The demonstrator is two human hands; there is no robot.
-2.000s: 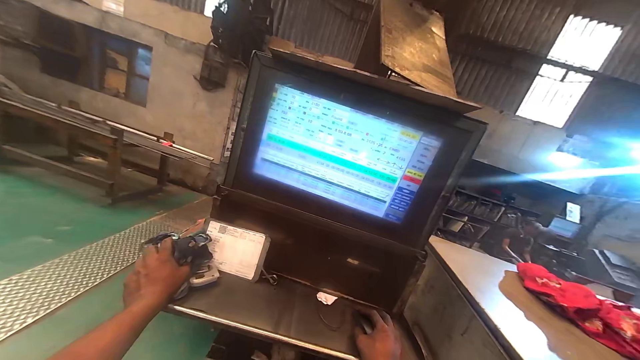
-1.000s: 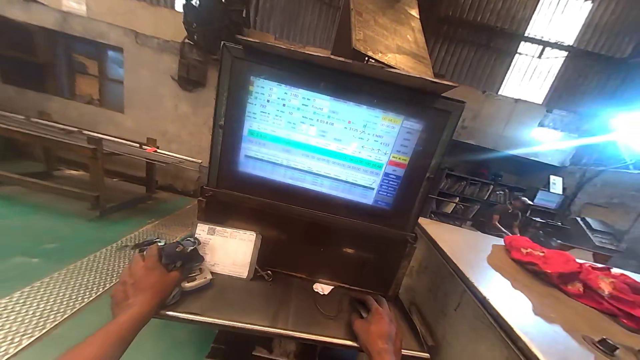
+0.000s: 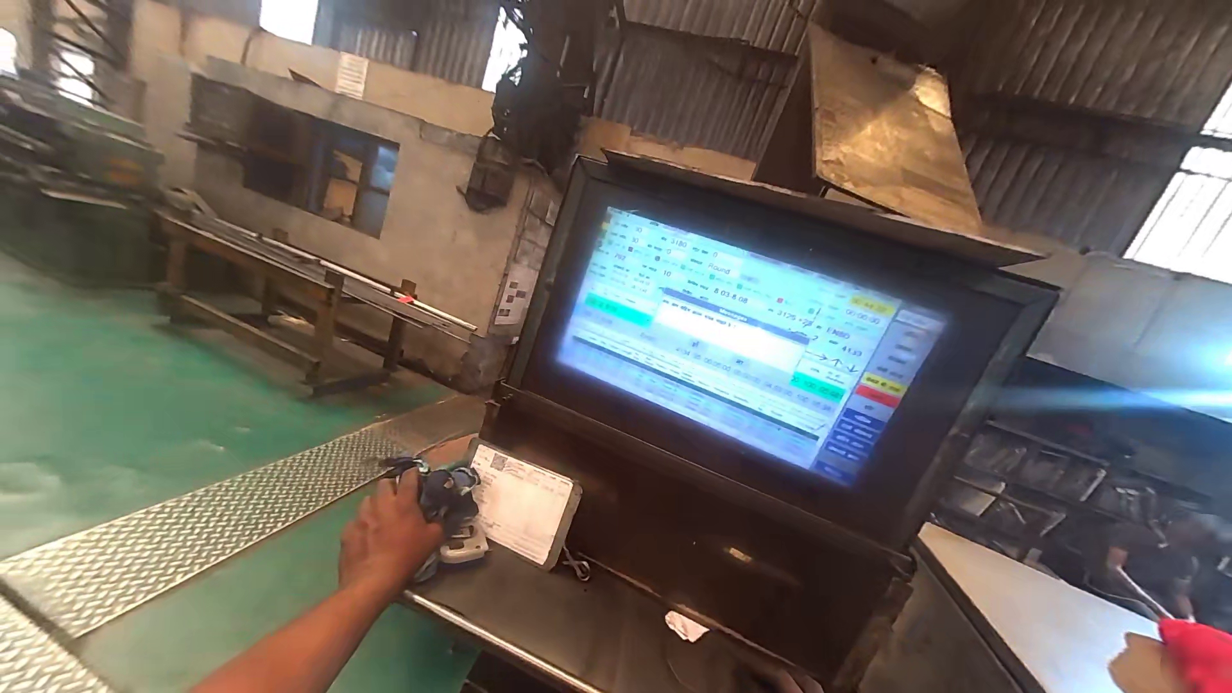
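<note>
My left hand (image 3: 390,539) is wrapped over a dark handheld device (image 3: 448,496) at the left end of the desk shelf, above a pale grey object (image 3: 465,546). Just right of it, a white printed sheet (image 3: 525,505) leans upright on a box-like holder. Only a sliver of my right hand (image 3: 794,682) shows at the bottom edge; what it touches is hidden. A large monitor (image 3: 722,337) in a dark metal housing stands ahead, with a message box over its tables. A crumpled white scrap (image 3: 685,626) lies on the dark shelf (image 3: 577,616).
A pale-topped table (image 3: 1039,597) with red cloth (image 3: 1198,650) is at the right, a blurred person (image 3: 1150,558) and shelving (image 3: 1030,481) beyond. At the left are a long metal rack (image 3: 327,279), green floor and a tread-plate strip (image 3: 241,510). A cable (image 3: 577,566) lies beside the sheet.
A message box has appeared on the monitor. My right hand, earlier resting on the shelf in full view, is now mostly below the frame. The left hand stays on the dark device.
</note>
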